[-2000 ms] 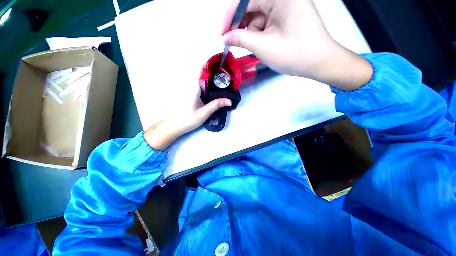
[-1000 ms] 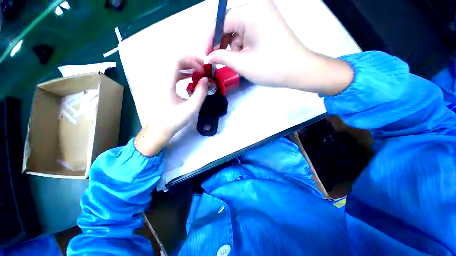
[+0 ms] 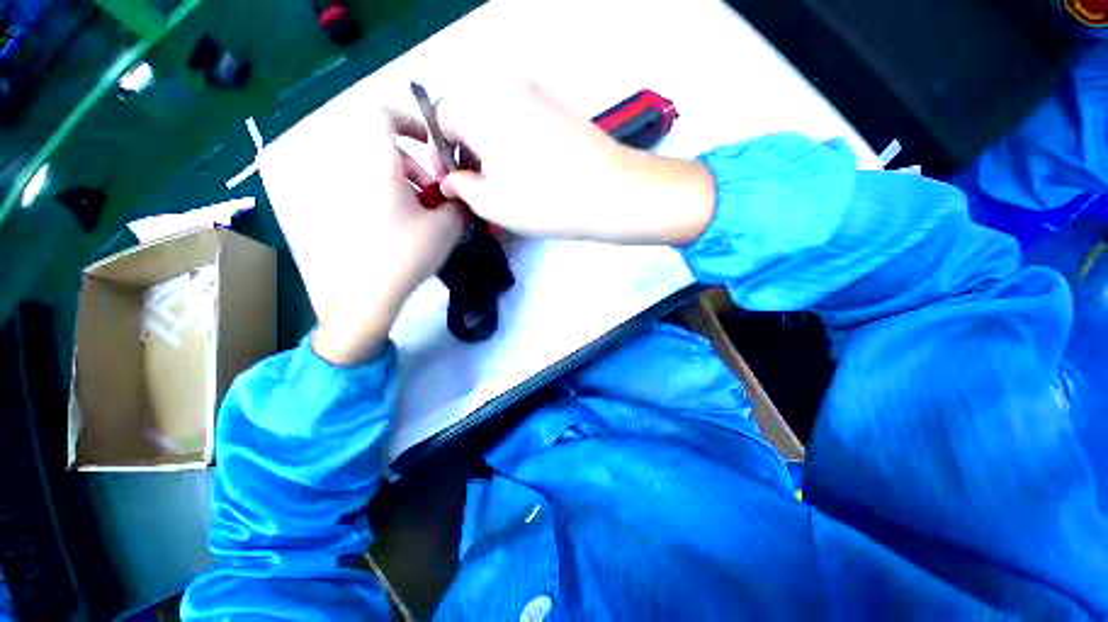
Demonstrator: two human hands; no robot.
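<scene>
The red-and-black device lies on the white work sheet point(image 3: 583, 286). Its black head part point(image 3: 476, 289) points toward me, and its handle end point(image 3: 640, 119) shows beyond my right hand. My left hand point(image 3: 386, 231) is closed around the red head, which it mostly hides; a bit of red point(image 3: 431, 194) shows between the fingers. My right hand point(image 3: 535, 158) is against the left fingers over the head and holds thin dark tweezers point(image 3: 434, 128), one pointed end up. What the fingertips touch inside the head is hidden.
An open carton point(image 3: 146, 365) with white strips stands left of the sheet. Dark parts point(image 3: 221, 61) and a red-and-black part point(image 3: 335, 20) lie on the green surface at the upper left. A lower cardboard box point(image 3: 753, 377) is below the bench edge. Blue clothing point(image 3: 1045, 146) shows at the right.
Both hands and the device have shifted left in view. My left fingers have moved up over the red head. The tweezers now tilt up-left, and the handle end has come into view.
</scene>
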